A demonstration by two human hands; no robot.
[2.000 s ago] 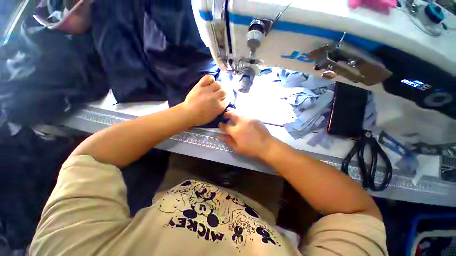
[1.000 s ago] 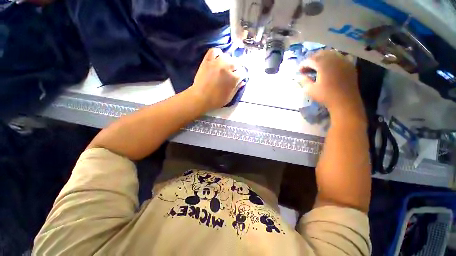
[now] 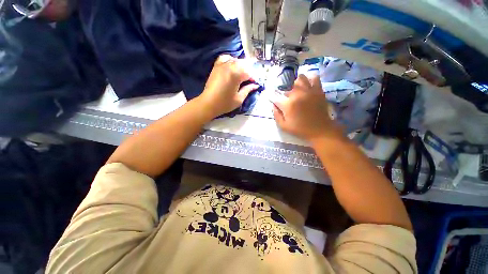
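Observation:
A large dark navy garment (image 3: pixel 176 48) lies left of the needle of a white sewing machine (image 3: pixel 342 32) with a blue stripe. My left hand (image 3: pixel 227 85) grips the edge of the garment just left of the presser foot, thumb and fingers together on the cloth. My right hand (image 3: pixel 305 107) is just right of the needle, close in front of the round grey knob. Its fingertips are in the lamp's glare, so whether it holds a piece cannot be told. Pale blue-white cut pieces (image 3: pixel 350 85) lie in a pile behind and right of my right hand.
A flat black rectangle (image 3: pixel 395 104) and black-handled scissors (image 3: pixel 414 166) lie right of the pile. A printed scale (image 3: pixel 235 144) runs along the table's front edge. Dark cloth (image 3: pixel 37 80) is heaped at the far left. A blue-rimmed basket (image 3: pixel 444 235) stands at the lower right.
My right hand went from near my left hand to the pale pile, then came back left beside the needle. My left hand stays on the garment. The camera view has shifted.

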